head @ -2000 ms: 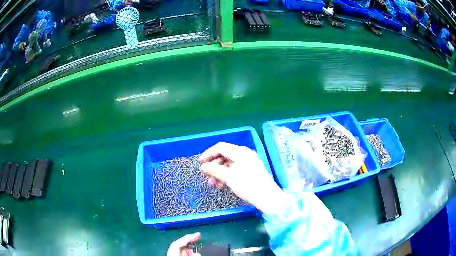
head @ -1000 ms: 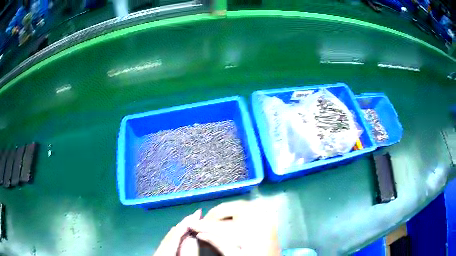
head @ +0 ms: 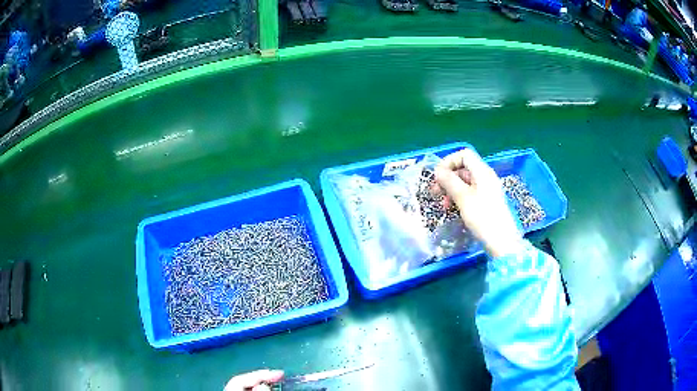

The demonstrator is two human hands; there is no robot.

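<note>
My right hand point(head: 472, 195) is over the opened clear bag point(head: 382, 229) in the medium blue bin point(head: 372, 290). Its fingertips are bent close together at the small mixed fittings point(head: 429, 200); whether they pinch any is too small to tell. My left hand point(head: 254, 381) is at the bottom edge, mostly cut off, with finger and thumb at a dark housing point(head: 299, 386). A thin shiny strip point(head: 336, 374) shows along the housing. The large blue bin point(head: 244, 334) holds many tiny silver pins or screws point(head: 252, 267).
The smallest blue bin point(head: 552, 183) with silver bits point(head: 523, 200) stands at the right of the medium one. Black housings point(head: 14, 292) lie at the far left. My right sleeve partly covers a dark housing at the right. A blue tote point(head: 649, 336) is at lower right.
My right hand went from the large bin down to my left hand, then out to the bag. My left hand stays low with the housing. The view has shifted, moving the bins left.
</note>
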